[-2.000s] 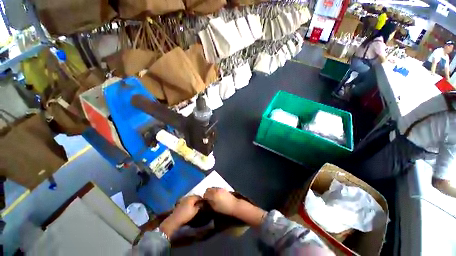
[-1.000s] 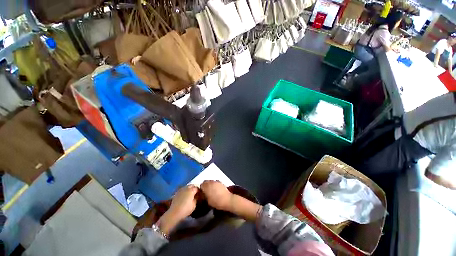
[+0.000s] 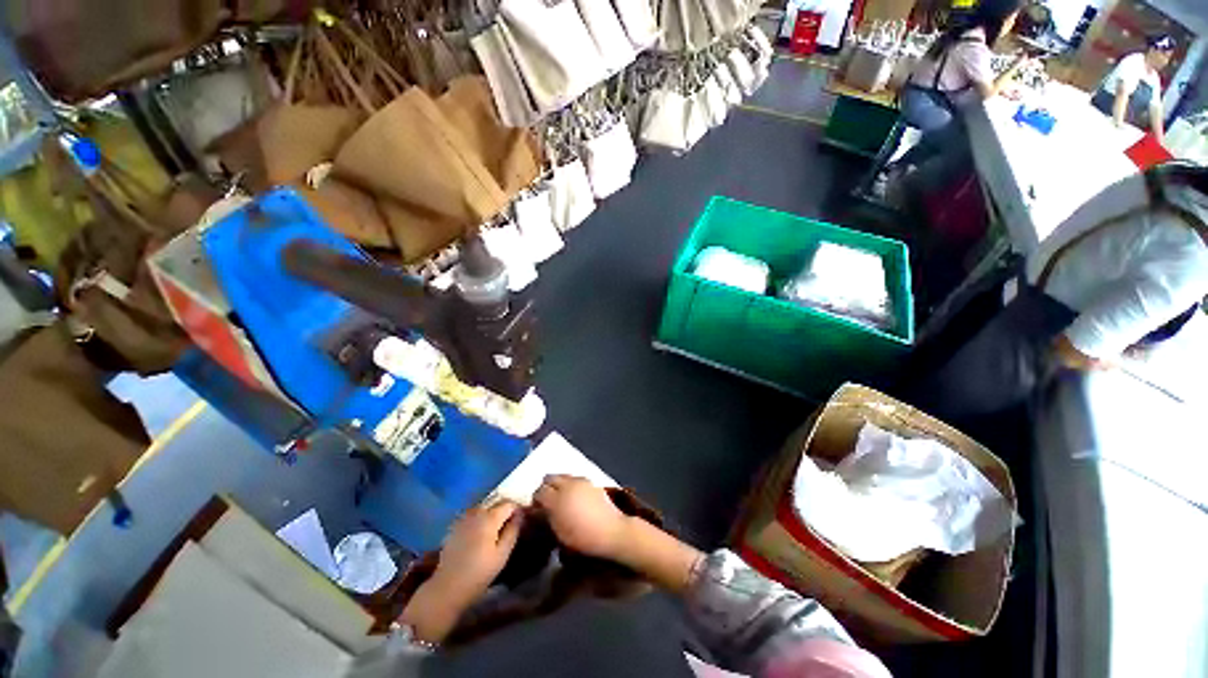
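A brown tote bag body (image 3: 620, 583) lies open-mouthed at the bottom middle, its far edge before the blue bench press (image 3: 285, 298). My left hand (image 3: 480, 540) and my right hand (image 3: 580, 515) grip the bag's top edge side by side, below the dark press head (image 3: 493, 318). The fingertips are partly hidden, and whether they hold a small fitting cannot be told. A white card sheet (image 3: 554, 462) shows just beyond my hands. A white tube with yellow tape (image 3: 457, 387) sits beside the press head.
Pale board stack (image 3: 225, 616) at lower left. Open cardboard carton (image 3: 775, 536) with white plastic at right; green crate (image 3: 782, 335) with white-wrapped bundles on the floor behind. Hanging brown and cream bags (image 3: 431, 166) behind the press. A person (image 3: 1126, 272) leans over the white table at right; others sit farther back.
The view has shifted, so the press and crate appear farther left. My hands stay on the bag edge with little change. The person at right has come further into view.
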